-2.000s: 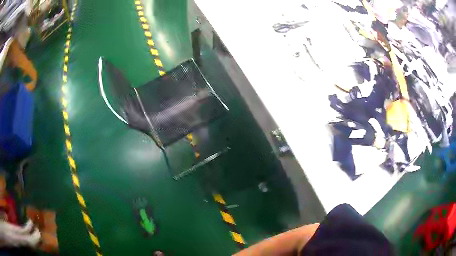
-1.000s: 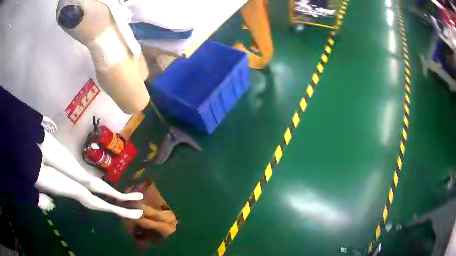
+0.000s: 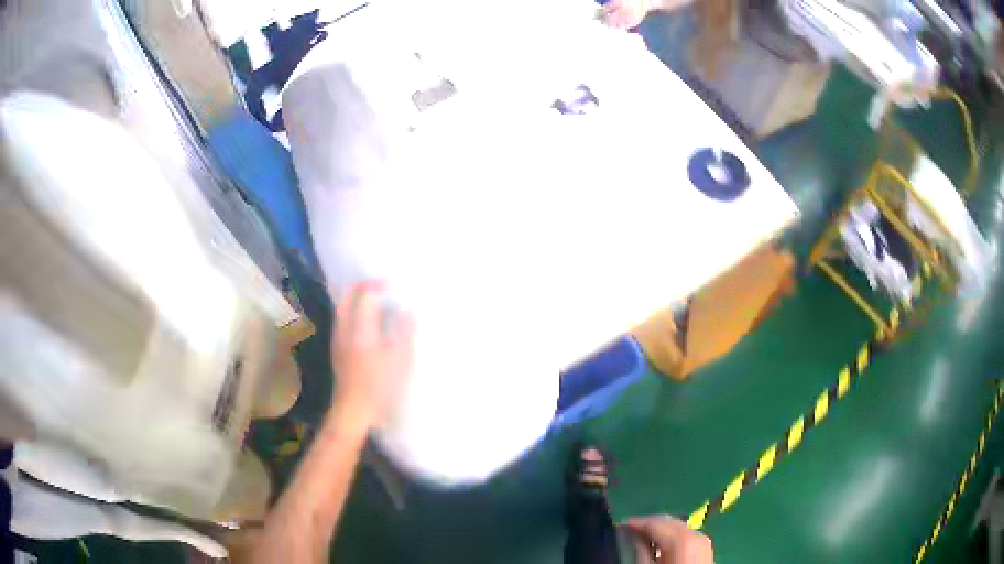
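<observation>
A long white padded board with a rounded end, which looks like the sleeve board [image 3: 462,441], lies along the left side of the white pressing table [image 3: 617,253]. My left hand [image 3: 374,347] is on the board's left side near the rounded end, blurred, fingers slightly apart, with nothing visible in it. My right hand [image 3: 668,540] is low at the bottom edge, partly cut off, its fingers curled; what it may hold is hidden. A black tape roll [image 3: 718,174] lies at the table's right corner.
Small dark items [image 3: 575,101] lie on the table. A blue bin [image 3: 600,380] and cardboard box [image 3: 732,314] are under it. A yellow-framed cart [image 3: 881,248] stands right. Pale mannequin-like forms [image 3: 132,320] stand left. Another person's hand [image 3: 628,11] shows at the far edge.
The view has turned from the cutting table, past the mannequins and blue bin, to the pressing table. Both my hands have come into view, the left one on the padded board.
</observation>
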